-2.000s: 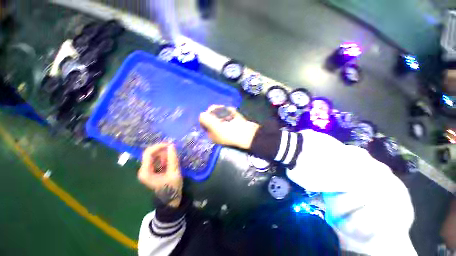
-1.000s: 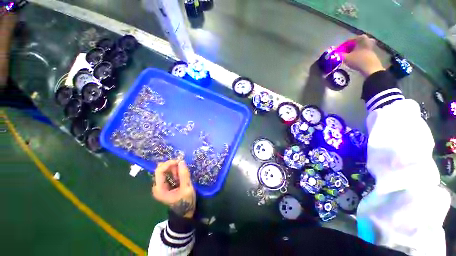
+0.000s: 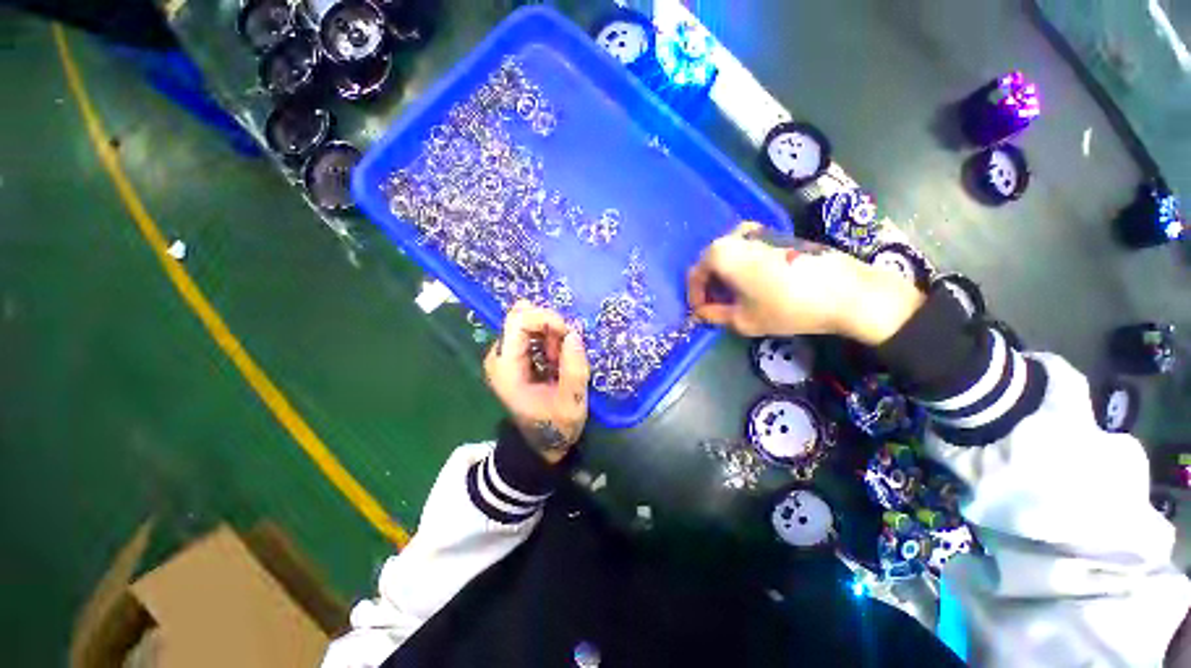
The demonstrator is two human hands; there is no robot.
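A blue plastic tray holds a heap of small silvery metal parts. My left hand is at the tray's near edge, fingers curled around small dark metal parts. My right hand is over the tray's right edge, fingertips pinched together and pointing at the parts; what is between them is too small to tell. Round bases with pale discs lie right of the tray. Circuit board assemblies lie beside them, partly under my right sleeve.
Black round housings are piled beyond the tray at the upper left. A light unit glowing pink stands on the belt, with a pale-disc base beside it. A cardboard box is on the floor at the lower left.
My right hand has moved back from the pink-glowing unit on the belt to the tray's right edge. My left hand stays by the near edge. The view has turned and shifted.
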